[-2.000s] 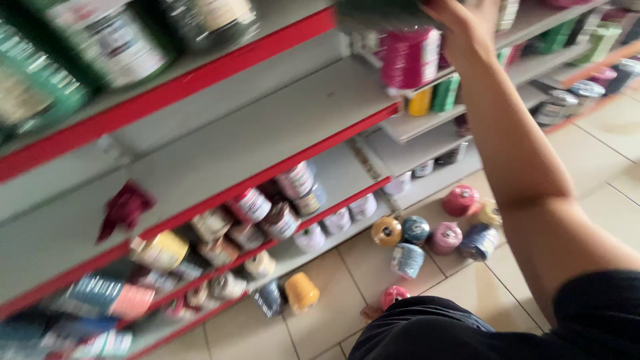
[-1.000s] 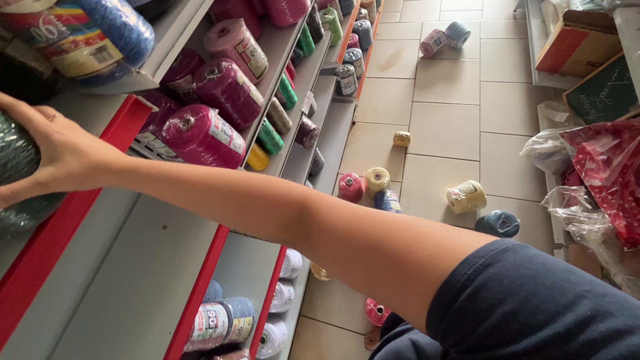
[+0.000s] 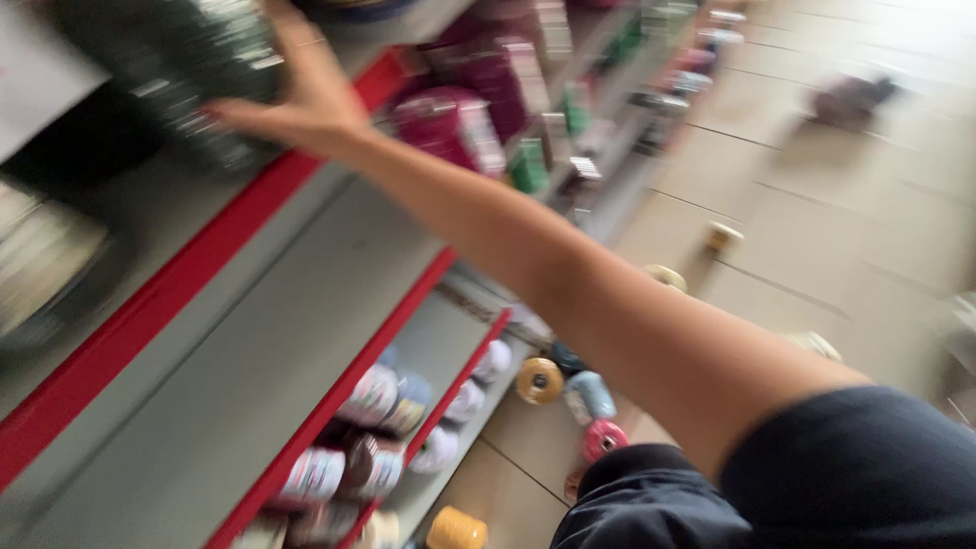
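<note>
From the lower right my right arm stretches up to the shelf at the upper left. My right hand (image 3: 309, 95) is spread against a dark green, plastic-wrapped yarn cone (image 3: 236, 57), thumb below and fingers above, on the red-edged upper shelf (image 3: 191, 252). Blur and the frame's top edge hide the fingertips. Magenta yarn cones (image 3: 442, 126) lie just right of the hand. Nearer, at the left edge, is a blurred cream yarn cone (image 3: 42, 259). My left hand is out of view.
Lower shelves hold white yarn cones (image 3: 435, 448) and wrapped brown ones (image 3: 374, 465). On the tiled floor lie a golden cone (image 3: 540, 380), a light blue cone (image 3: 591, 396), a pink cone (image 3: 605, 438) and an orange-yellow cone (image 3: 456, 528) near my dark clothing.
The view has swung notably. Two seconds ago my right hand was at the top right of the view, by a dark green item; now it is at the upper left, against the dark green cone.
</note>
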